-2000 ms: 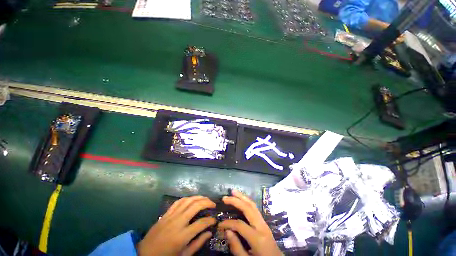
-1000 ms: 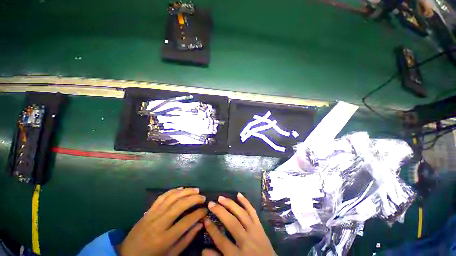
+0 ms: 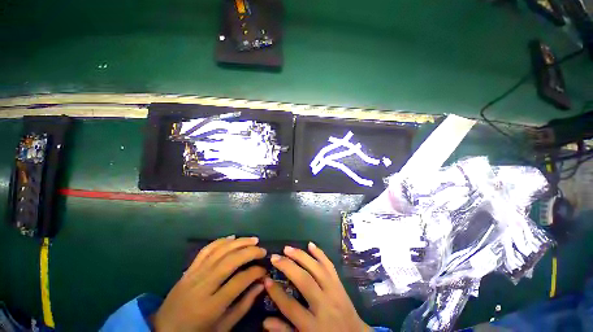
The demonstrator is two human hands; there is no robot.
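Note:
A phone housing (image 3: pixel 278 290) lies on a black foam fixture (image 3: pixel 200 248) at the bottom centre, mostly hidden under both hands. My left hand (image 3: pixel 218 285) is bare and rests over its left side, fingers bent with the tips pointing inward. My right hand (image 3: pixel 312 288) is bare and lies over its right side, fingertips on or just above the phone's middle. The tips of the two hands almost meet. What lies under the fingertips is hidden, so I cannot tell if a small part is held.
The left parts tray (image 3: pixel 156 149) holds flex parts on white strips. The right liner tray (image 3: pixel 396 142) holds several bare strips. Shiny plastic parts bags (image 3: pixel 448 227) and a long white strip (image 3: pixel 448 142) lie at the right. Phones on fixtures stand far left (image 3: pixel 29 188) and top centre (image 3: pixel 250 39).
The view has tilted down and turned, so the trays sit differently in the picture. Both hands stay over the phone, with small shifts of the fingers.

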